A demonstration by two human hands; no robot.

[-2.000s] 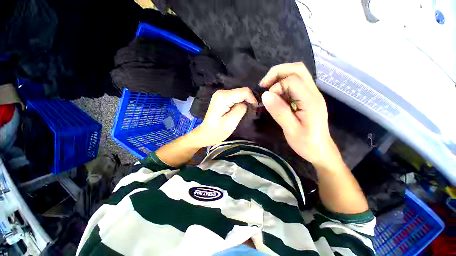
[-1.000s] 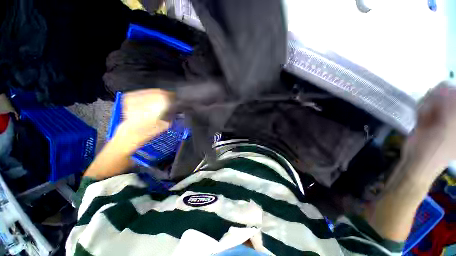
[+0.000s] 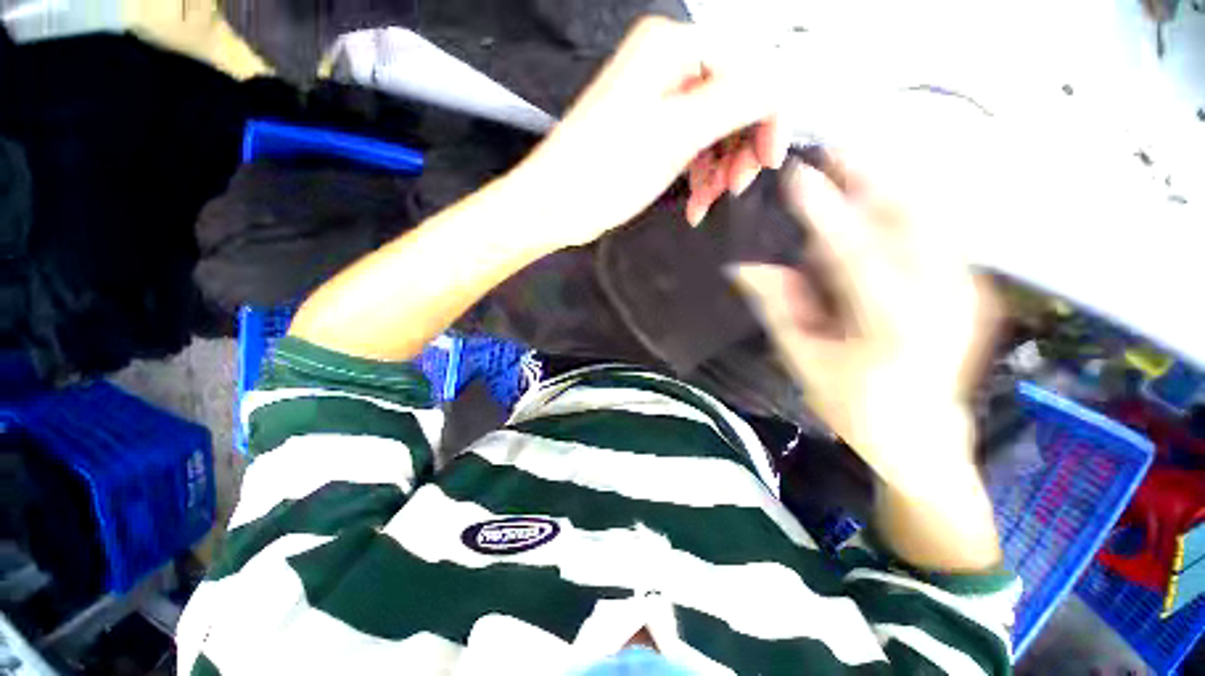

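Observation:
A dark grey-black garment piece lies over my lap and rises between my hands to the table's front edge. A curved seam line shows on it. My left hand reaches across to the table edge, fingers curled at the cloth's upper part; it seems to hold the cloth there. My right hand is blurred, just right of the cloth, thumb and fingers apart at its edge. Whether it grips cloth or has a small tool in the palm cannot be seen.
The white table is at upper right. Dark cloth heaps lie at left. Blue crates stand at far left, behind my left forearm and at lower right, where a red object also shows.
My hands were apart, with the cloth blurred in motion; now they are close together at the table edge. My left hand moved up and right, my right hand moved in to the left.

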